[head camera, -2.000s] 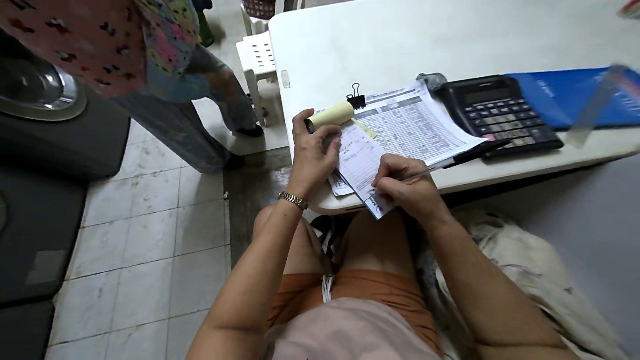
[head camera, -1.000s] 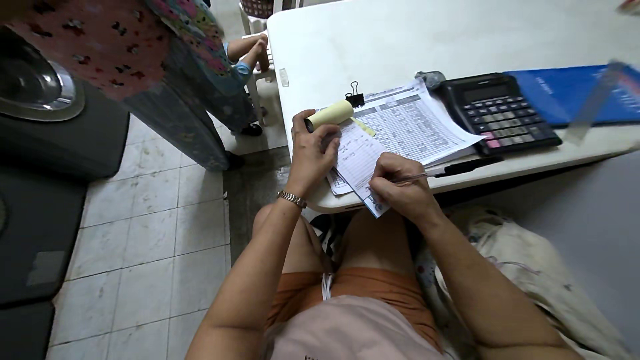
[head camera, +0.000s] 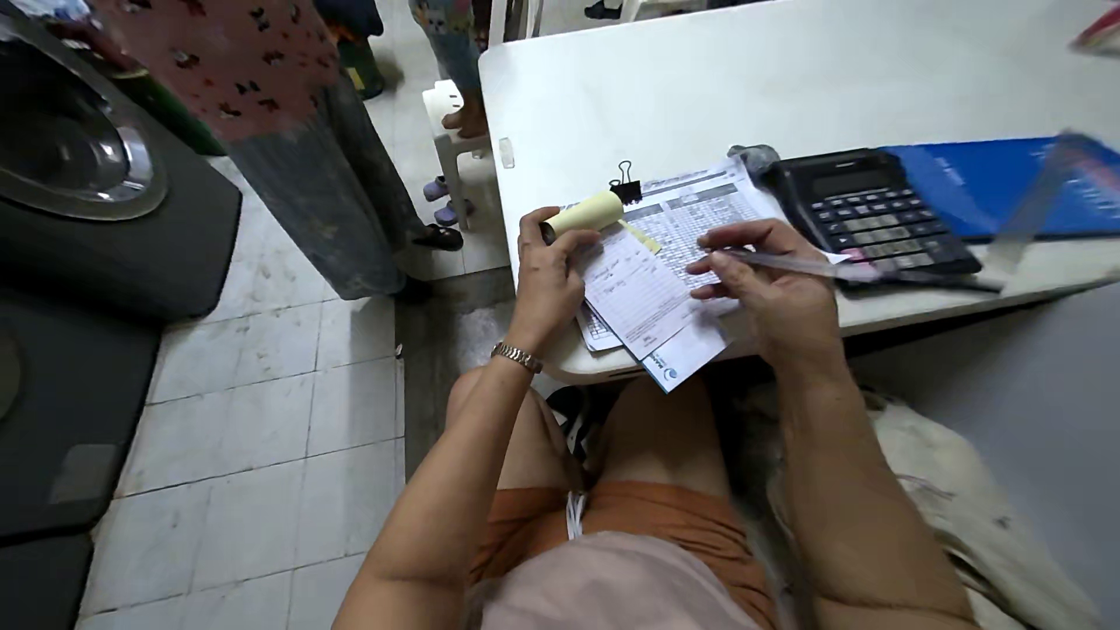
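My left hand holds a receipt pad, its yellow pages rolled back at the top under my fingers. The white page bears handwriting. In my right hand is a clear-barrelled pen, raised over the right side of the pad. Beneath the pad lie printed sheets with a table of figures, and a card-like sheet sticks out past the table's edge. A black binder clip is at the top of the sheets.
A black calculator and a blue folder lie to the right on the white table. A person stands at the left beside a front-loading washing machine. A white plastic stool stands behind the table's left corner.
My right hand has lifted off the page and moved right with the pen. My left hand stays on the pad. The standing person has shifted, and a second person's legs now show by the stool.
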